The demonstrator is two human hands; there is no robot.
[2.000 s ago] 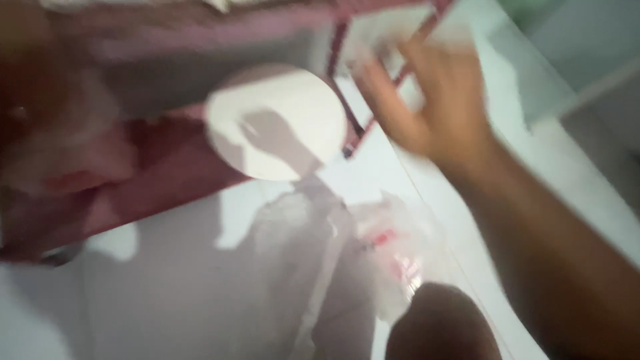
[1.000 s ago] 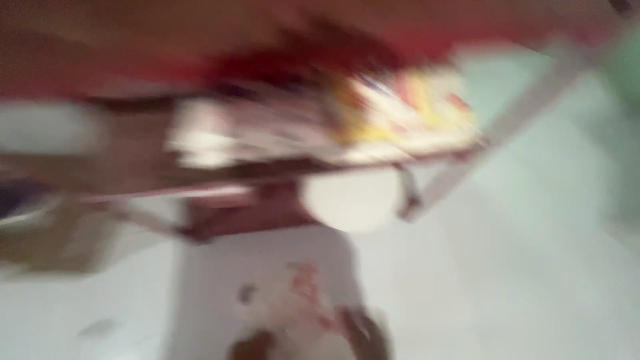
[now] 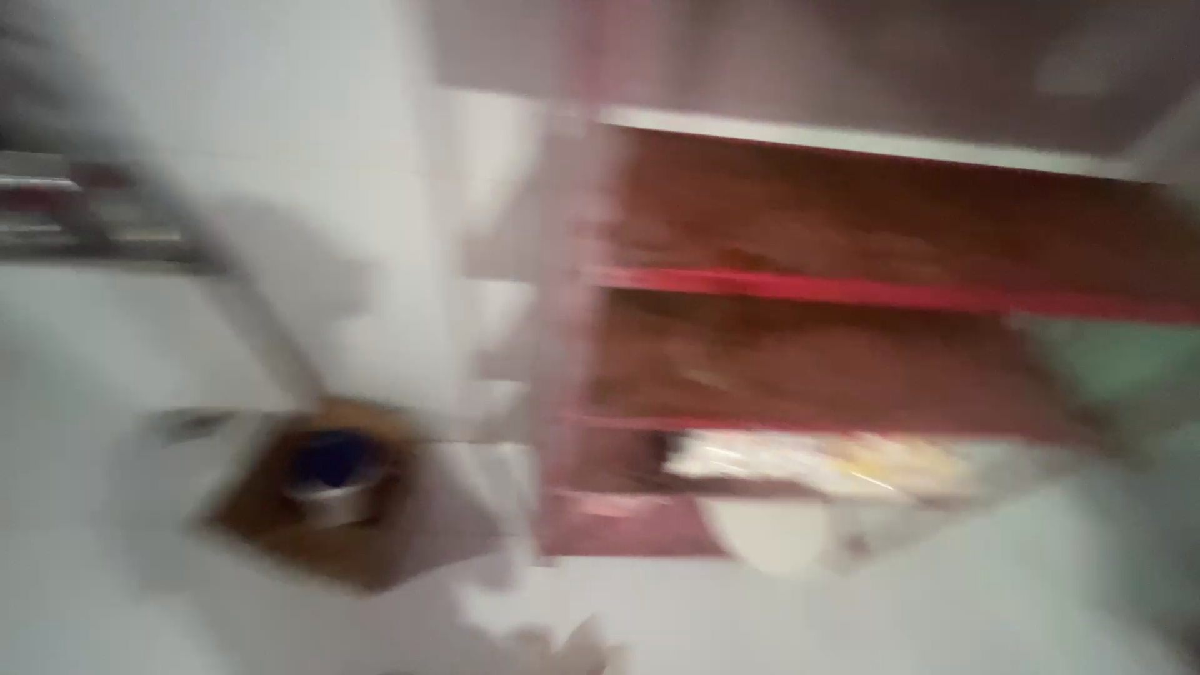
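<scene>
Neither of my hands shows in the blurred head view. A shelving rack with red edges (image 3: 806,286) fills the right half, its brown upper shelves (image 3: 844,366) bare where I can see them. On a low shelf lie white and yellow packets or bags (image 3: 816,462), too smeared to name exactly. Just below them a round white disc-like thing (image 3: 773,532) shows at the rack's bottom. At the lower left a dark blue and white round container (image 3: 333,473) sits on a brown flat piece (image 3: 347,553) on the floor.
A grey slanting bar or leg (image 3: 258,328) comes down to the brown piece at the left. Part of another rack or frame (image 3: 84,211) stands at the left edge. A pale, blurred thing (image 3: 572,652) lies at the bottom edge on the white floor.
The view has swung widely and now takes in more of the rack and the floor at its left. A hand seen at the upper right two seconds ago is out of view.
</scene>
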